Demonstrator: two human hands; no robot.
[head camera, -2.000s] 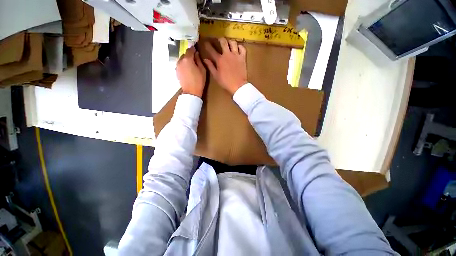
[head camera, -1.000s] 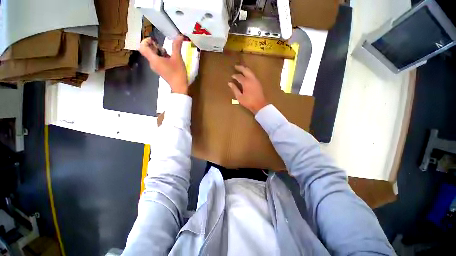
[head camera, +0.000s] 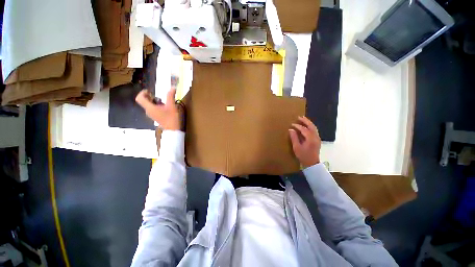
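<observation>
The brown garment panel (head camera: 245, 125) lies flat in front of me, with a faint centre crease and a small pale sticker (head camera: 230, 108). Its top edge meets the yellow marked bar (head camera: 250, 53). My left hand (head camera: 164, 112), slightly blurred, is off the panel's left edge, around a small dark tool (head camera: 157, 100); a thin black cord shows by the wrist. My right hand (head camera: 306, 142) rests at the panel's right edge, fingers loosely bent and apart. It shows no separate object.
The white sewing machine head (head camera: 192, 28) is above the panel's upper left. Stacked brown pieces (head camera: 44, 78) with white sheets lie at the far left. A tablet (head camera: 406, 31) stands at the upper right. A brown piece (head camera: 375, 193) hangs at the lower right.
My left hand left the panel beside my right, moving left, then down. My right hand slid from the panel's upper middle down to its right edge. The sticker is now uncovered.
</observation>
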